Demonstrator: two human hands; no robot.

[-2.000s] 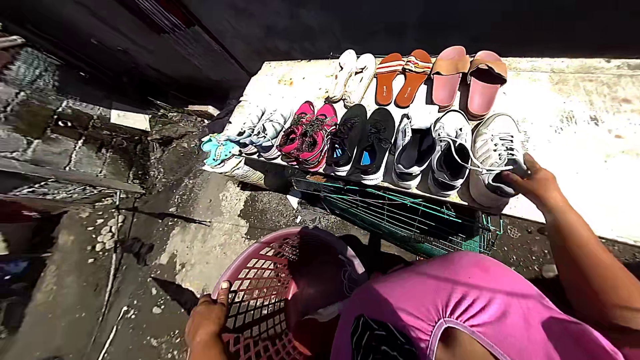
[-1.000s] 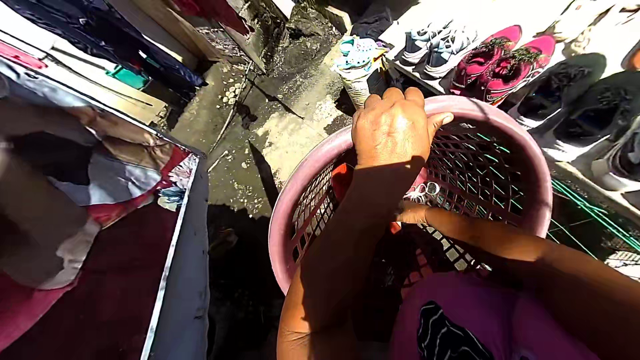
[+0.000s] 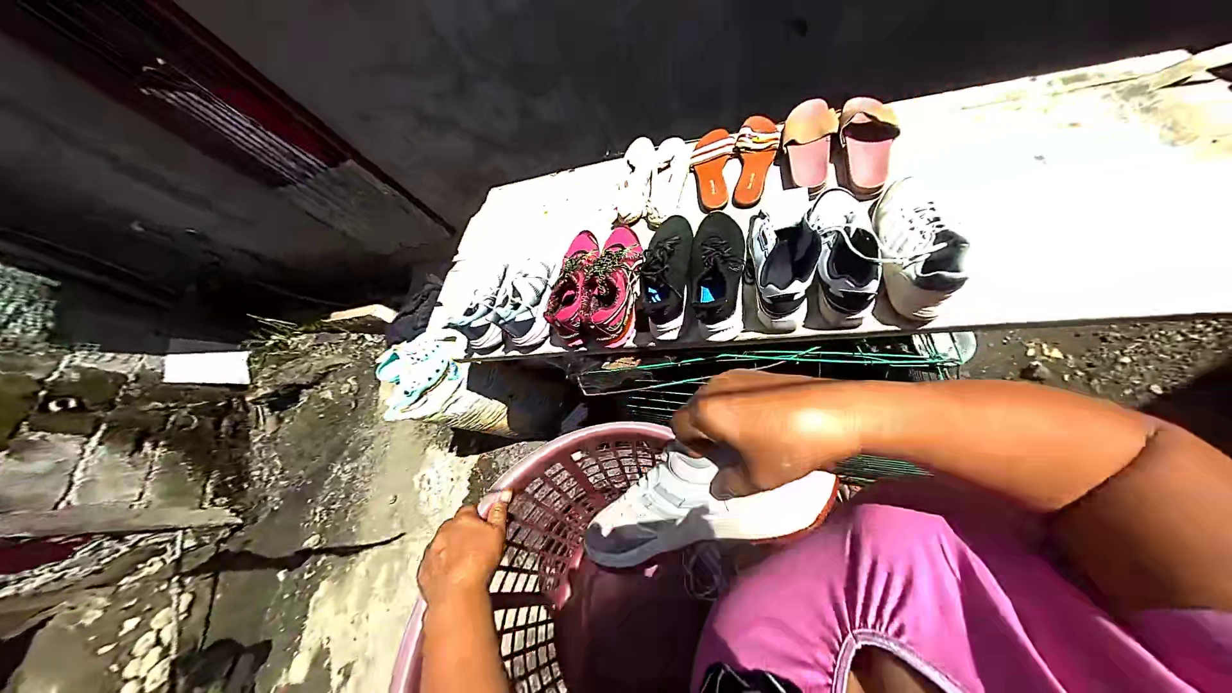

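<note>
My right hand (image 3: 770, 423) grips a white and grey sneaker (image 3: 703, 510) by its upper, over the pink plastic laundry basket (image 3: 525, 510). The sneaker's toe points left; loose laces hang beneath it. My left hand (image 3: 465, 553) holds the basket's left rim. Beyond the basket, shoes stand in rows on a pale slab: a lone white sneaker (image 3: 919, 250) at the right end of the front row, then a black-and-white pair (image 3: 847, 260), a black pair (image 3: 717, 274), a pink pair (image 3: 616, 289) and a light grey-blue pair (image 3: 525, 303).
White shoes (image 3: 635, 183), orange slippers (image 3: 756, 164) and pink slides (image 3: 808, 144) form the back row. An aqua and white shoe (image 3: 419, 371) rests on a container at the slab's left corner. Green wire mesh (image 3: 770, 358) is below the slab's edge. Rough, stony ground lies left.
My right hand has come up from inside the basket and now holds a white sneaker. My left hand is on the basket's left rim. The view has swung back toward the slab.
</note>
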